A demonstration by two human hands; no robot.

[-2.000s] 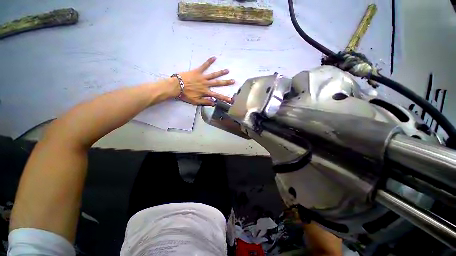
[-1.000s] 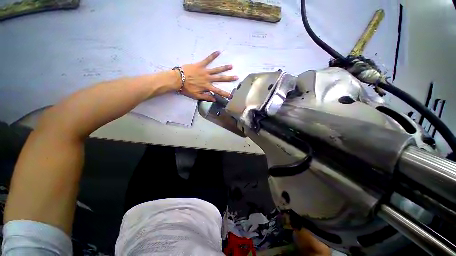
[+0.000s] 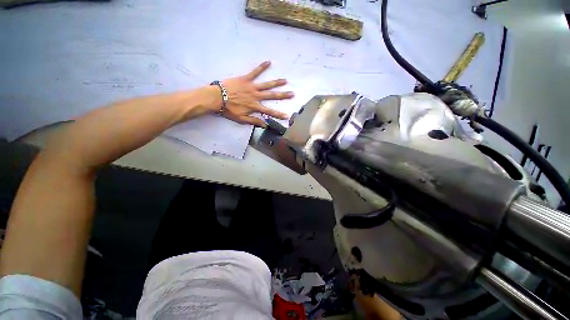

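The silver-grey cutting machine fills the right half of the picture, its narrow front part at the paper near the table's front edge. The large white marker paper with thin drawn lines lies on the table. My left hand, bare with a bracelet, is spread flat on the paper just left of the machine's front, fingers apart, holding nothing. My right hand is mostly hidden under the machine at the bottom; only a bit of skin shows, so its grip cannot be seen.
A worn yellow-brown bar lies on the paper at the top, another behind the machine. A black cable with a wrapped joint runs over the right side. Scraps and a red thing lie below the table.
The view has shifted a little, so the bars and cable sit further right. The machine's front has moved slightly relative to the paper's cut edge. My left hand stays spread beside it.
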